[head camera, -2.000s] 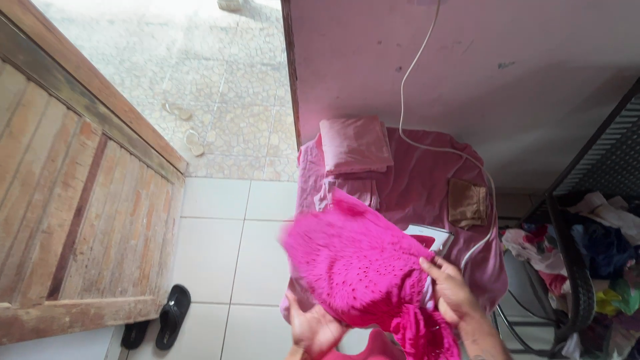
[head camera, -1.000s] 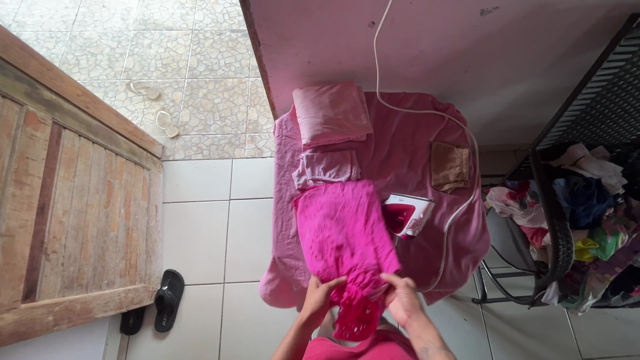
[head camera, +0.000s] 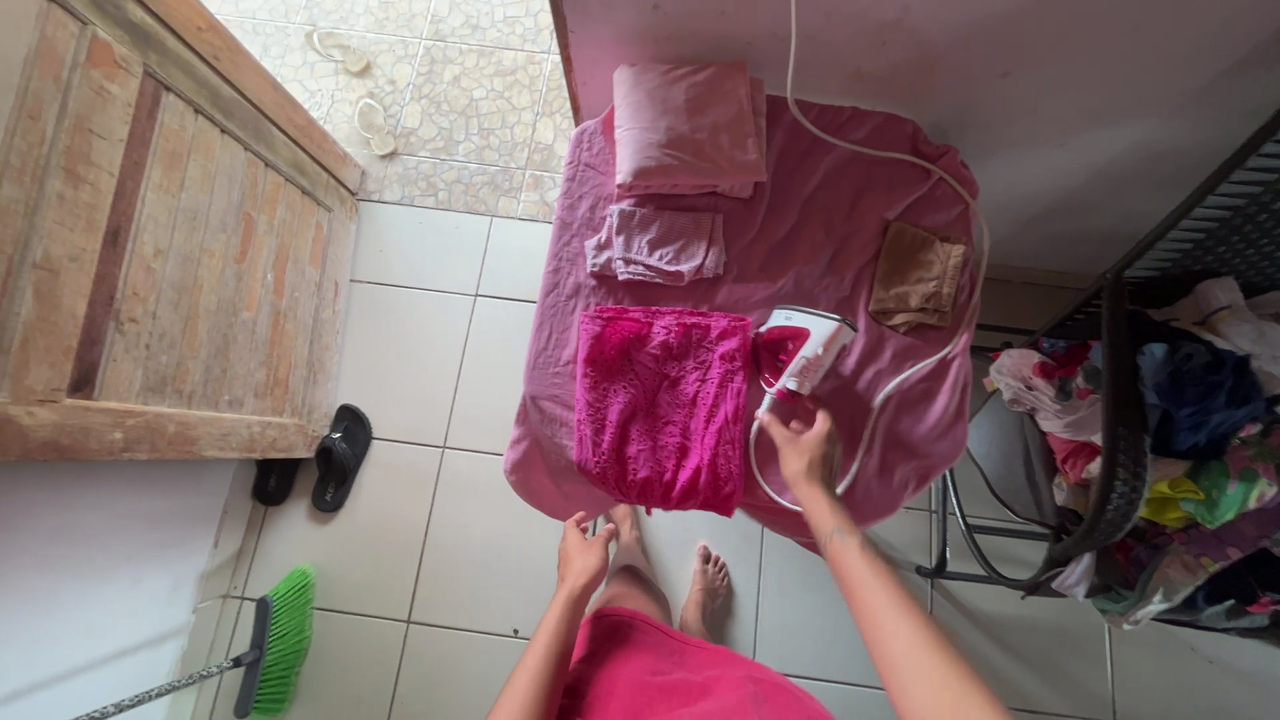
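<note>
A bright pink eyelet-fabric garment (head camera: 665, 405) lies spread near the front left of a table covered by a pink cloth (head camera: 790, 250). Just right of it rests a white and red clothes iron (head camera: 803, 350) with a pale cord. My right hand (head camera: 803, 445) is at the iron's near end, beside the cord; whether its fingers grip anything is unclear. Below the garment's front edge, my left hand (head camera: 585, 553) is empty, thumb and fingers apart. Behind the garment lie a small folded striped garment (head camera: 667, 245) and folded pink fabric (head camera: 685, 125). Folded brown shorts (head camera: 915, 277) lie at the right.
A wooden door (head camera: 200, 240) stands at the left, with black flip-flops (head camera: 343, 457) and a green broom (head camera: 280, 640) on the tiled floor. At the right, a black rack (head camera: 1115, 420) holds a heap of clothes (head camera: 1200, 390). The cord runs up along the pink wall.
The bright pink garment, held in both hands earlier, now lies on the table. My left hand has let go of it, and my right hand has moved to the iron.
</note>
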